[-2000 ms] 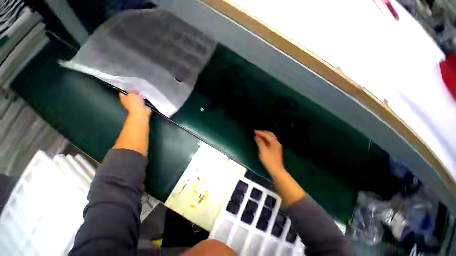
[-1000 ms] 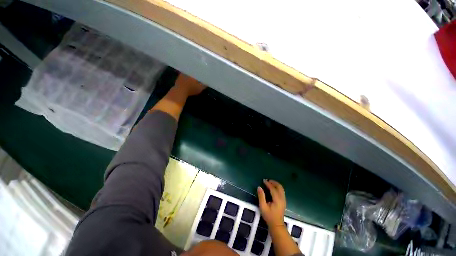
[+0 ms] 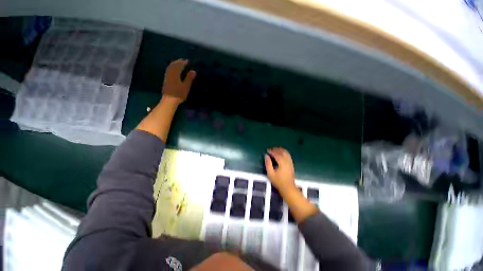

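The white foam tray lies at the near edge of the bench, with rows of small black housings in its far pockets and bare pockets nearer me. My right hand is just beyond the tray, its fingertips around a small dark part. My left hand is farther off on the green mat, fingers apart, beside a dark pile of parts that is hard to make out in the shadow. No held part shows in it.
A clear blister tray lies at the far left. A cream board with yellow marks is left of the foam tray. Stacked foam trays are at the lower left, more at the far right. Crumpled clear bags lie right. A shelf edge overhangs the back.
The blister tray was held by my left hand and now lies released. My left hand has moved right to the pile's side. My right hand now has a dark part at its fingertips. The view has turned.
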